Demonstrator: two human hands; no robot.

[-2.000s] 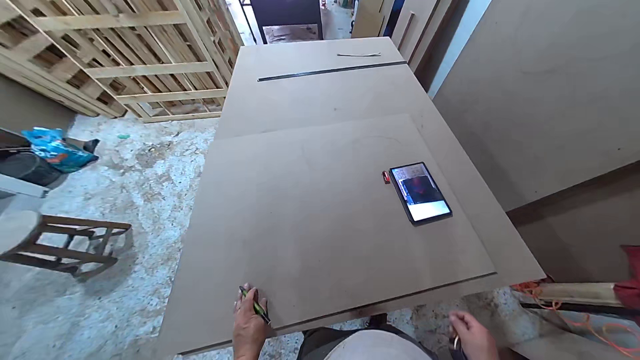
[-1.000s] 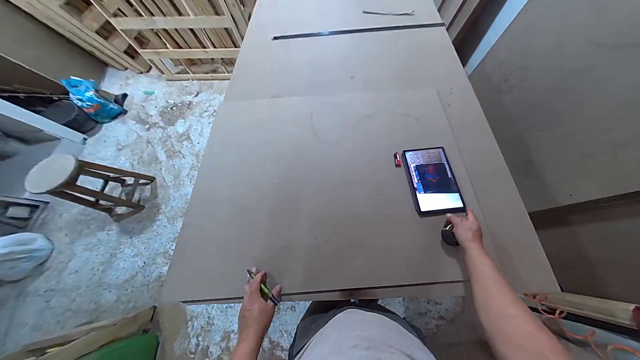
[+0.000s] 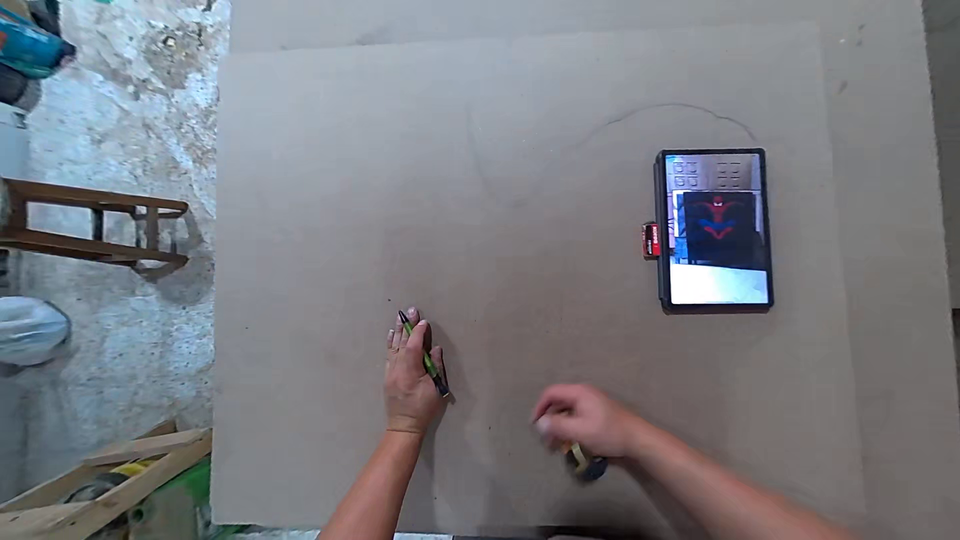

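Observation:
A large brown fibreboard sheet (image 3: 337,225) lies flat under both hands. My left hand (image 3: 412,367) rests on it, palm down, with a green and black mechanical pencil (image 3: 429,364) held between its fingers. To the right, my right hand (image 3: 585,420) is blurred and curled, holding a black and yellow tape measure (image 3: 586,463) low in the palm. A tablet in a black case (image 3: 720,285) lies on the sheet at the right, its lit screen showing a red and blue figure on a dark panel. Touching its left edge is a small red battery-like item (image 3: 650,241).
A wooden stool (image 3: 97,199) stands on the stained floor at the left. Below it are a white bag or covered bundle (image 3: 31,330) and a wooden frame (image 3: 142,450) beside something green. A blue bag (image 3: 30,45) lies at the upper left. Faint curved lines mark the sheet.
My right hand has moved left, away from the tablet, with the tape measure. My left hand has moved further in over the sheet with the pencil. The view has tilted down and closer.

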